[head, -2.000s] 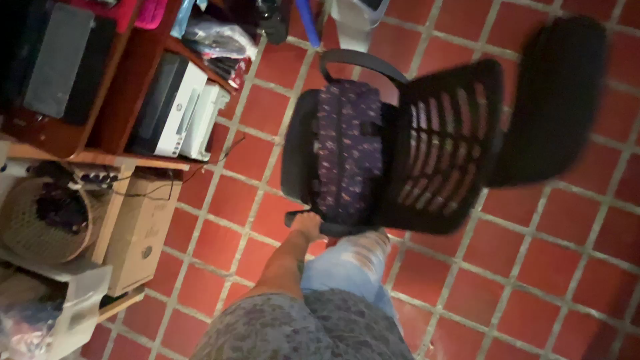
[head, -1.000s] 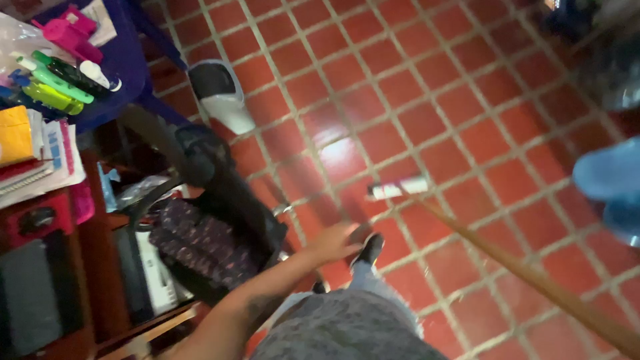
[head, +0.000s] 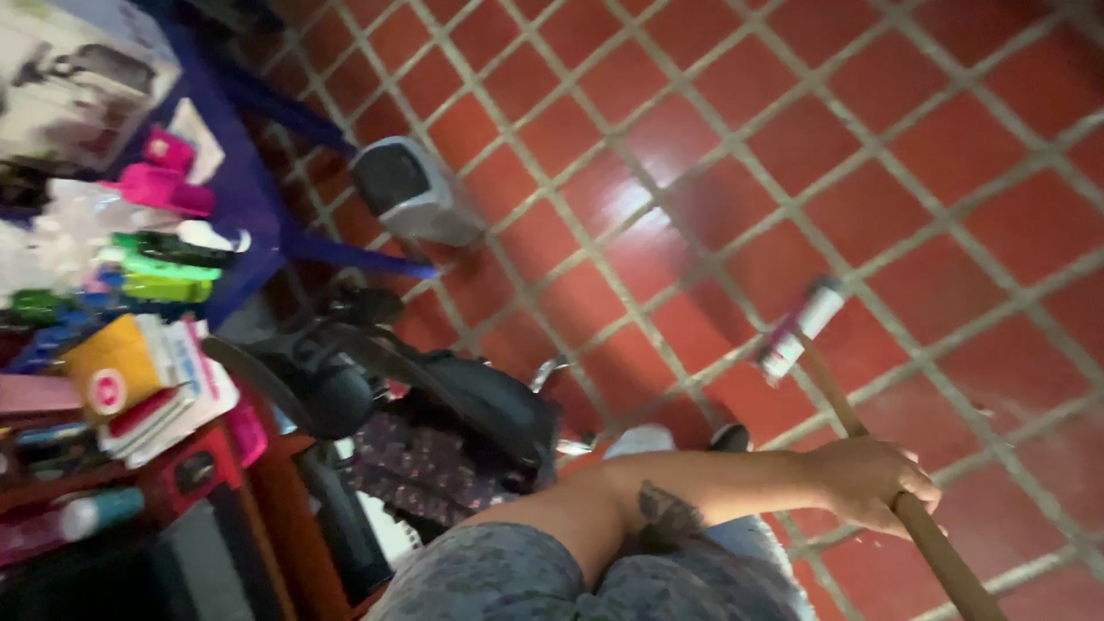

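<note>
My left hand (head: 871,485) is closed around the wooden pole (head: 944,552) of a broom or similar floor tool, at the lower right. The pole runs up and left to the tool's blurred white and pink head (head: 802,332), which is on the tiled floor. My tattooed left forearm reaches across in front of my body. My right hand is not in view. A black office chair (head: 492,388) is left of my arm, with a dark patterned bag (head: 414,457) on its seat.
A grey bin with a dark top (head: 414,190) is on the red tile floor beside a blue table (head: 250,190). Pink, green and clear plastic items crowd the table. Notebooks (head: 172,388) lie near a reddish wooden desk or shelf at the left. My shoe (head: 730,437) shows below the tool's head.
Two seconds ago my left hand was at the chair; one second ago it was off it, reaching toward the pole. Now it grips the pole, and the tool's head has turned. The view has shifted.
</note>
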